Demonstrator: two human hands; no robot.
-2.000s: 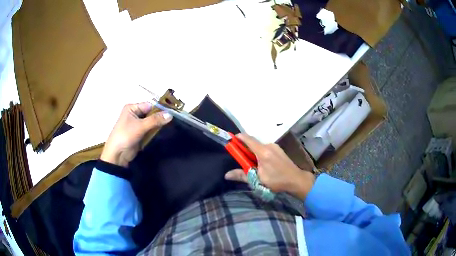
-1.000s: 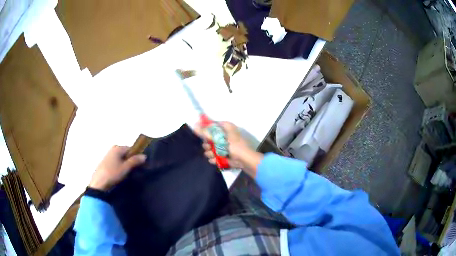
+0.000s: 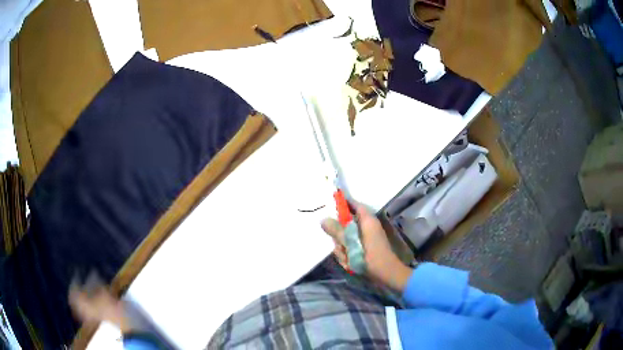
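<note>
A dark panel (image 3: 147, 143) with a tan-brown band (image 3: 191, 191) along its lower right edge lies at the left, over brown pieces. My left hand (image 3: 99, 304) is blurred at the panel's near end; whether it grips the cloth cannot be told. My right hand (image 3: 365, 239) holds the shears (image 3: 343, 208) by the red handles wrapped in pale green cloth. The blades point away over the white table, blurred and narrowly apart, with no cloth between them.
Brown and dark offcuts (image 3: 369, 72) lie beyond the blades. Brown panels (image 3: 218, 24) lie at the far side. Dark cloth (image 3: 403, 65) with a white scrap (image 3: 430, 63) is at far right. A cardboard box (image 3: 495, 184) with white rolls stands beside the table. A thread (image 3: 311, 209) lies on the table.
The dark panel has moved from in front of me to the left and is spread with its brown band facing me. My left hand has moved down and left. The shears have shifted right.
</note>
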